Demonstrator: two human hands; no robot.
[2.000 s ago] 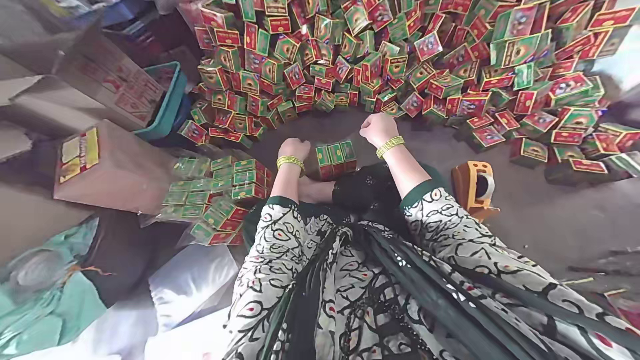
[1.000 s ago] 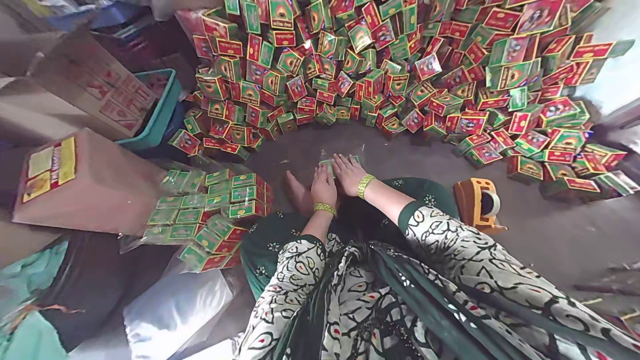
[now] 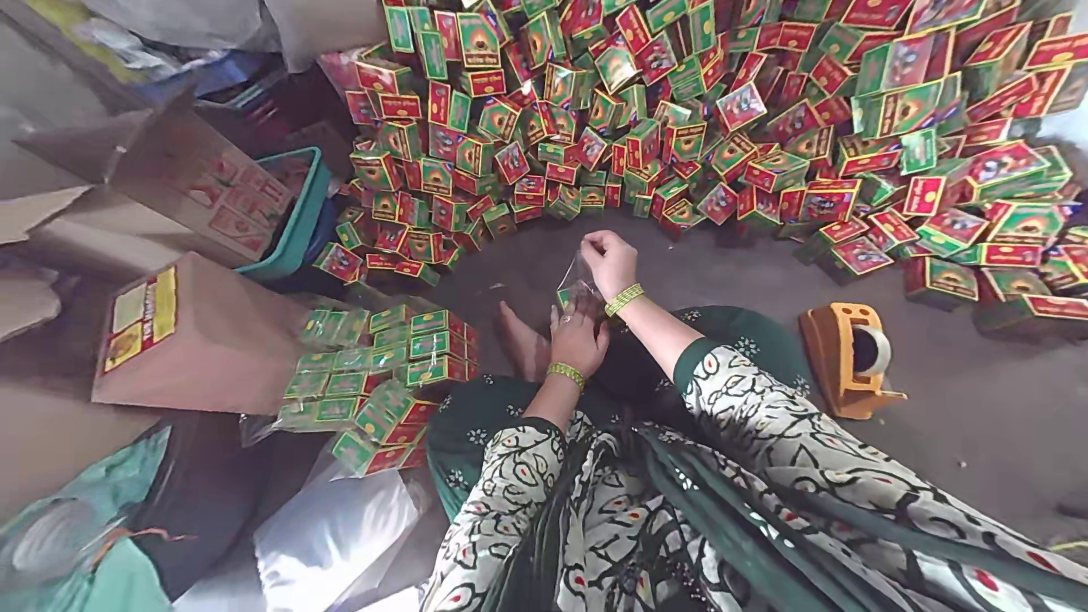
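My left hand (image 3: 578, 340) lies over a small green box pack (image 3: 564, 297) in front of my lap and mostly hides it. Pinched between the fingertips of my right hand (image 3: 609, 259) is the edge of a clear plastic bag (image 3: 571, 274), drawn up and away from the pack. Left of my foot, stacked green and red boxes in clear wrap (image 3: 438, 344) sit on the floor. A wide heap of loose red and green boxes (image 3: 552, 127) curves across the floor beyond both hands.
An orange tape dispenser (image 3: 837, 361) stands right of my knee. At the left are a closed cardboard carton (image 3: 204, 340), an open carton (image 3: 195, 187) and a teal plastic crate (image 3: 302, 212). Clear plastic sheets (image 3: 336, 535) lie at the lower left.
Both hands lay flat side by side over the pack one second ago. My right hand has since lifted forward, pulling up the plastic, while my left hand stays on the pack.
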